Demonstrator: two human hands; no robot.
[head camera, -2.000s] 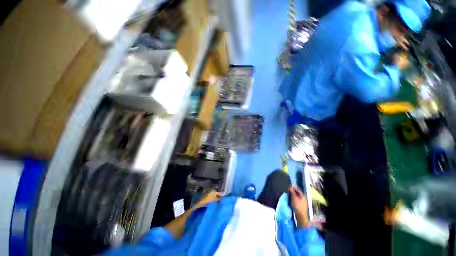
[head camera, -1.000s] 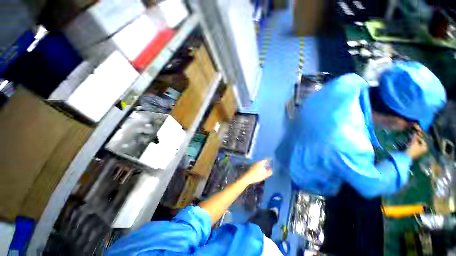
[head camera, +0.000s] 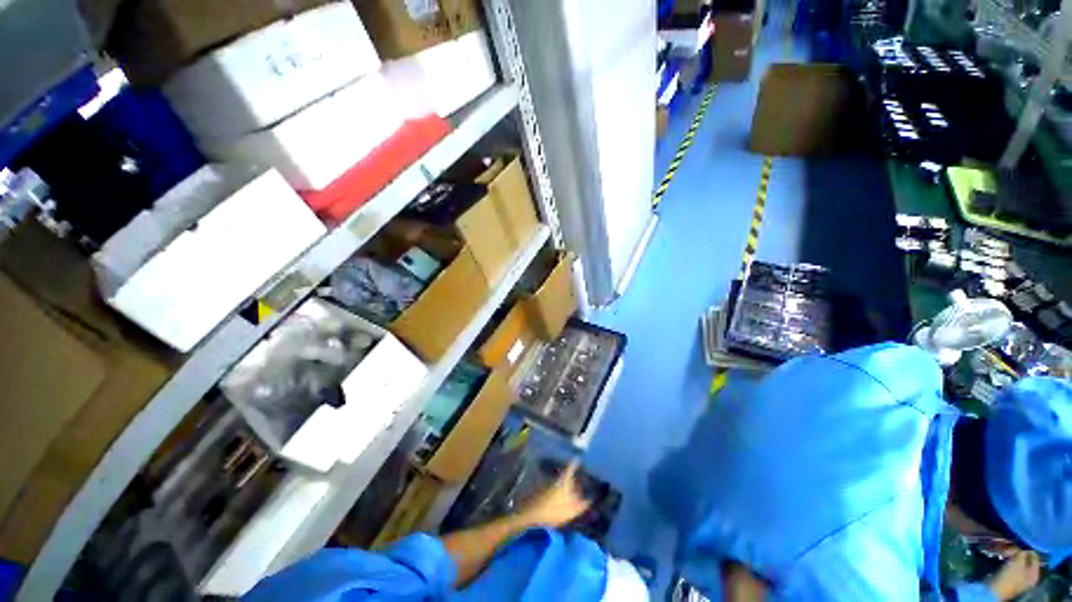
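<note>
My left hand (head camera: 555, 503) is blurred at the lower middle, reaching forward from a blue sleeve. It is over or in front of dark trays (head camera: 602, 508) on the floor beside the shelf; I cannot tell whether it touches them or holds anything. Just beyond lies a component tray with rows of small parts (head camera: 571, 374), on a white stack. I cannot make out my right hand; a small patch of skin shows at the bottom edge by the other worker's blue clothing, and I cannot tell whose it is.
Shelving (head camera: 394, 176) on the left holds white cartons (head camera: 218, 253), brown boxes (head camera: 470, 412) and an open white box of clear bags (head camera: 308, 365). A blue-clad person (head camera: 811, 470) bends at the green bench on the right. More stacked trays (head camera: 778, 308) and a brown carton (head camera: 802, 108) stand on the floor.
The view has swung up and left, showing more floor, shelving and bench ahead. My left hand appears lower and further left. My right hand, seen two seconds ago, cannot now be made out.
</note>
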